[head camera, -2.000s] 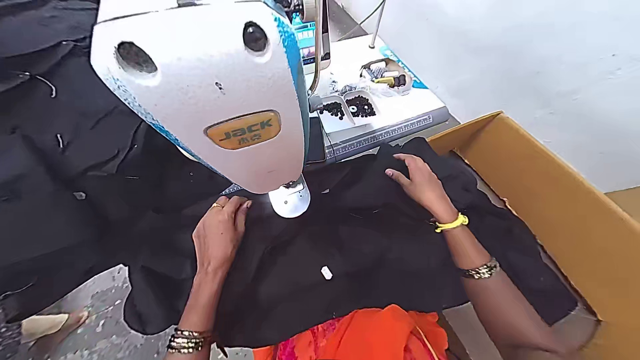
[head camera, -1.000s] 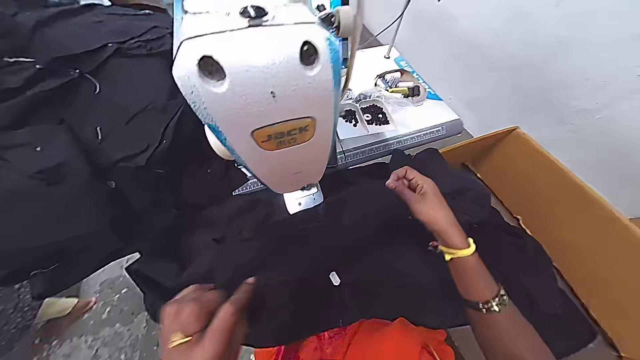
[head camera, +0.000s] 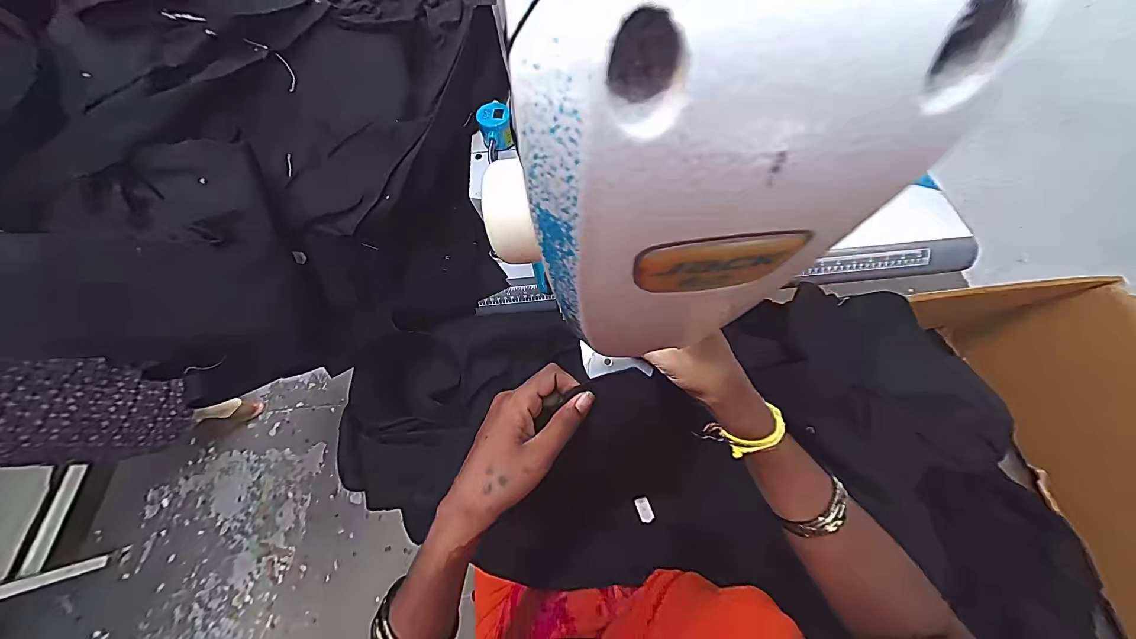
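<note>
A white Jack sewing machine head (head camera: 710, 177) fills the upper middle of the view, its white lower guard (head camera: 612, 362) just above black fabric (head camera: 595, 479). Left of that guard is my left hand (head camera: 519, 439), thumb and forefinger pinching a fold of the black fabric. My right hand (head camera: 701, 368) reaches in beside the guard, its fingers hidden behind the machine head, so what they touch does not show. A small white tag (head camera: 643, 509) lies on the fabric near my lap.
A cardboard box (head camera: 1047, 390) stands at the right. More black fabric (head camera: 177, 177) is spread at the upper left. Below it are another person's foot (head camera: 232, 409) and patterned cloth (head camera: 89, 408) over a stained floor (head camera: 240, 506). The machine bed with a ruler (head camera: 870, 260) shows behind.
My left hand has moved from the near edge up to the fabric by the guard. My right hand has moved left, in behind the machine head. The view has shifted closer and leftward.
</note>
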